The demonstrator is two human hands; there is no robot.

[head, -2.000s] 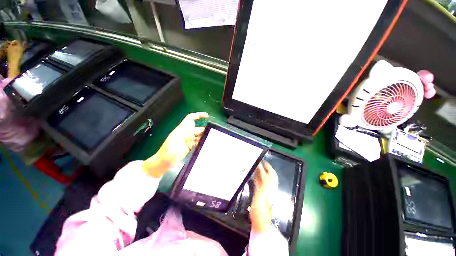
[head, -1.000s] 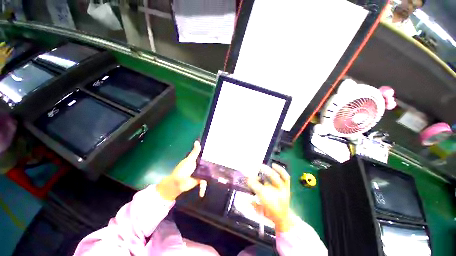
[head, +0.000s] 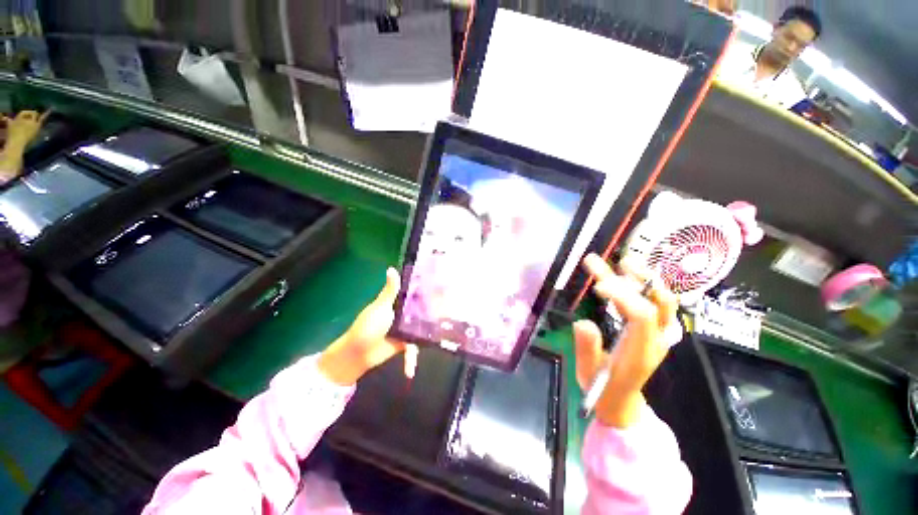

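Note:
A black-framed tablet (head: 493, 246) is held up in front of the light panel, tilted. Its screen shows a camera picture of a person in pink. My left hand (head: 372, 327) grips its lower left corner, thumb at the edge. My right hand (head: 634, 327) is raised to the right of the tablet, apart from it, with a thin pale stick (head: 596, 390) held against the palm. Below, a foam tray (head: 403, 407) holds another tablet (head: 506, 422) in its right pocket.
The large white light panel (head: 579, 91) stands behind the tablet. At left are tray stacks with tablets (head: 161, 277). At right are a pink-grilled fan (head: 695, 256) and a black tray stack with tablets (head: 770, 402). A person (head: 780, 60) is beyond the partition.
The tablet has been raised from the tray, and its screen has changed from plain white to a camera picture. My right hand has moved off the tablet, up and to the right.

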